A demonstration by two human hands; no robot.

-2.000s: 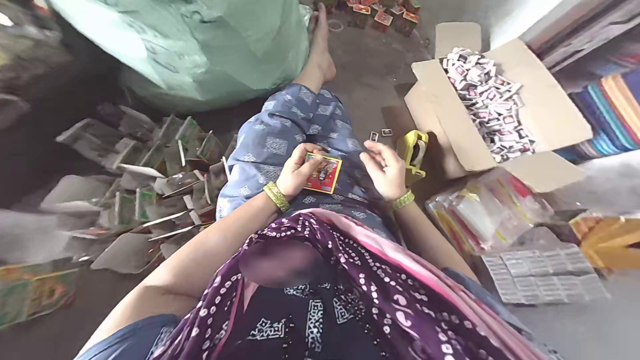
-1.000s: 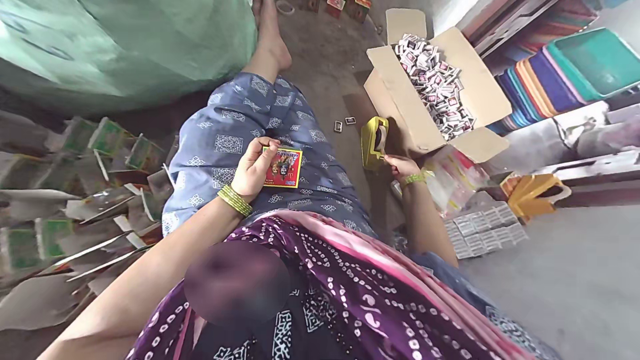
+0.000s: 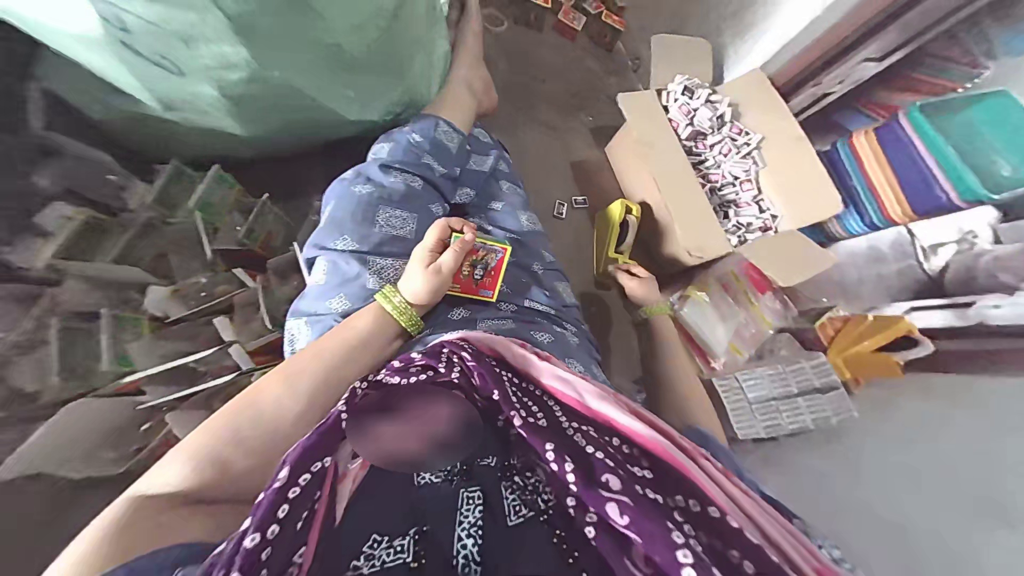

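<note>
My left hand (image 3: 436, 260), with yellow-green bangles at the wrist, grips the left side of a small red printed packet (image 3: 484, 268) with a yellow border, which lies on my lap over blue patterned trousers. My right hand (image 3: 638, 284) reaches down to the floor on the right, its fingertips at the near end of a yellow tape dispenser (image 3: 606, 240). Whether those fingers grip the dispenser cannot be made out. Two small matchbox-like pieces (image 3: 561, 209) lie on the floor between my leg and the dispenser.
An open cardboard box (image 3: 652, 176) full of small boxes stands at the right. Beside it are plastic packets (image 3: 712, 316), a grey-white stack (image 3: 784, 396), an orange object (image 3: 868, 348) and stacked coloured trays (image 3: 912, 164). Many card boxes (image 3: 128, 340) lie left, below a large green sack (image 3: 280, 64).
My right hand has moved from beside the red packet down to the yellow dispenser on the floor. My left hand still has the packet. The view has shifted somewhat.
</note>
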